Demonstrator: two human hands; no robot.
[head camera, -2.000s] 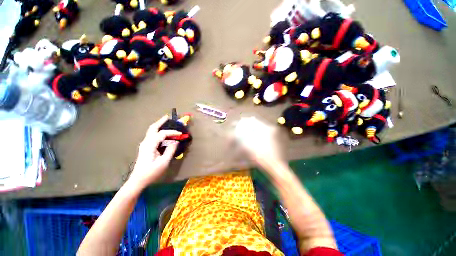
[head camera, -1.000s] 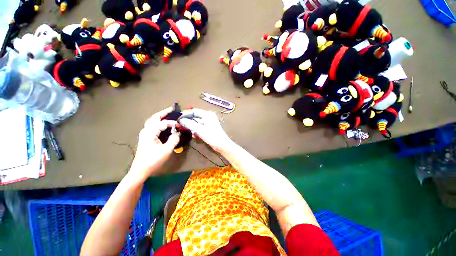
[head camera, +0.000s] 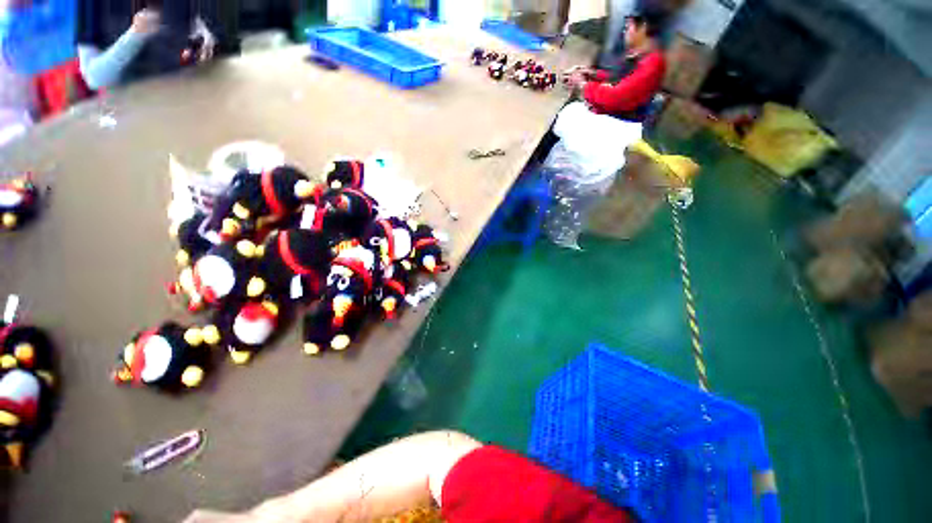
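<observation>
My right forearm crosses the bottom edge, and only a sliver of my right hand (head camera: 210, 516) shows there, cut off, so its fingers and any hold are hidden. My left hand is out of the picture. A small red tip (head camera: 123, 518) shows at the bottom edge, left of my right hand; the rest is cut off. Thread snips (head camera: 169, 450) lie on the brown table (head camera: 266, 409) above my right hand. A heap of black plush penguins (head camera: 296, 250) with red bands lies beyond, with one penguin (head camera: 164, 358) at its near left side.
More penguins (head camera: 20, 393) lie at the left edge. A white roll (head camera: 245, 155) stands behind the heap. A shallow blue tray (head camera: 373, 56) is at the far side. A blue crate (head camera: 644, 439) stands on the floor at right. A person in red (head camera: 634, 82) sits at the table's far right.
The view has swung right and up, bringing the far table, seated person and floor crate into sight. My left hand and the penguin held between both hands have left the picture.
</observation>
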